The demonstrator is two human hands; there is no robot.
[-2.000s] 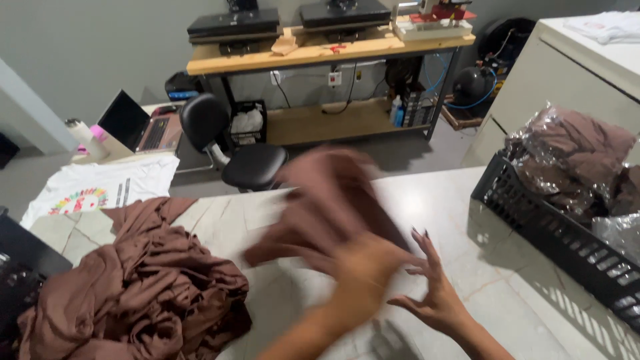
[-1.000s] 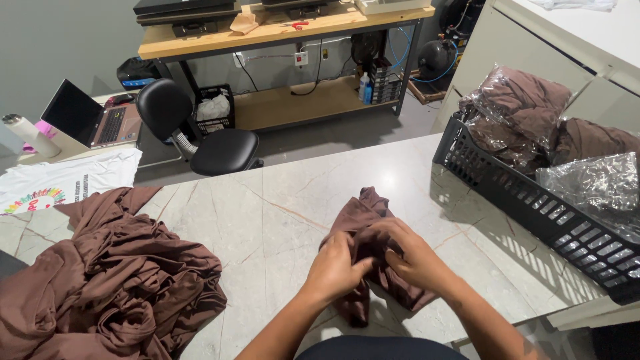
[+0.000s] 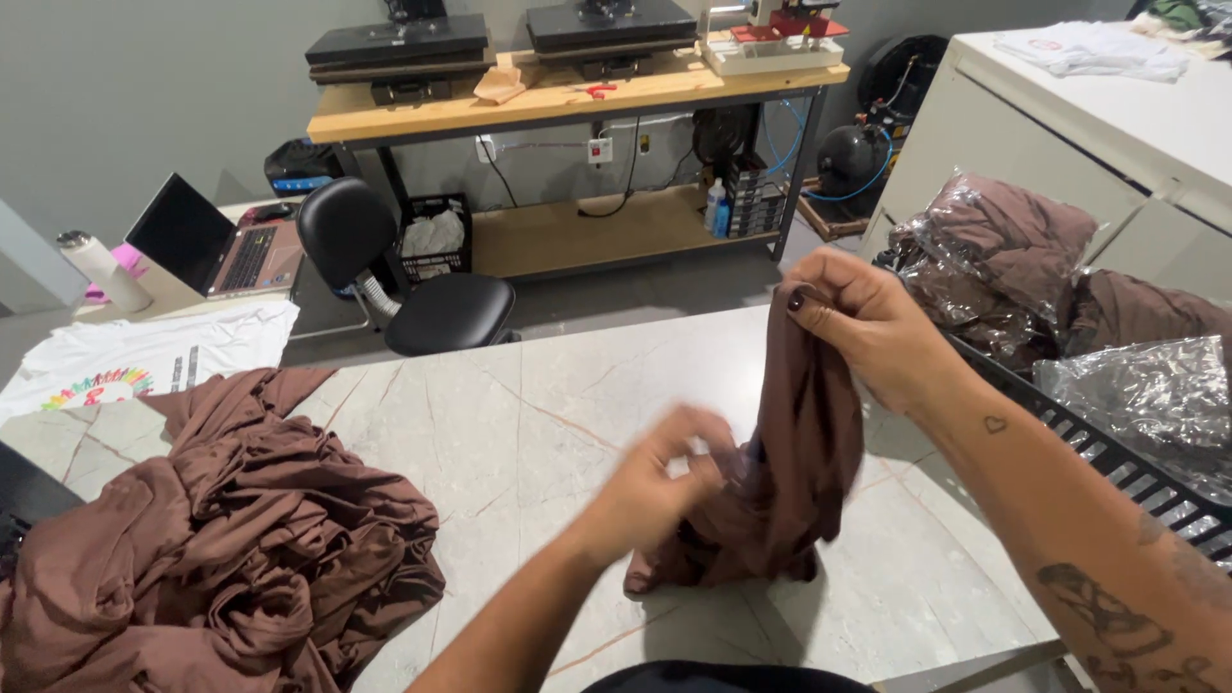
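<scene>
A piece of brown fabric (image 3: 808, 433) hangs from my right hand (image 3: 857, 322), pinched at its upper edge between thumb and fingers. Its lower part rests bunched on the marble-patterned tabletop (image 3: 481, 481). My left hand (image 3: 664, 476), blurred, is at the fabric's left side, thumb and fingers bent; whether it grips the cloth cannot be told. A large heap of crumpled brown fabric (image 3: 221, 539) lies on the table to the left.
On the right, a black plastic crate (image 3: 1088, 433) holds brown fabric in clear plastic bags (image 3: 1011, 241). White printed shirts (image 3: 164, 351), a laptop (image 3: 231, 241) and a bottle (image 3: 101, 269) are at left. Beyond the table are a black chair (image 3: 452, 313) and a wooden bench (image 3: 433, 120) with heat presses.
My right hand has risen with the fabric's upper edge, which lay low on the table between both hands one second ago. My left hand has come away to the left of it.
</scene>
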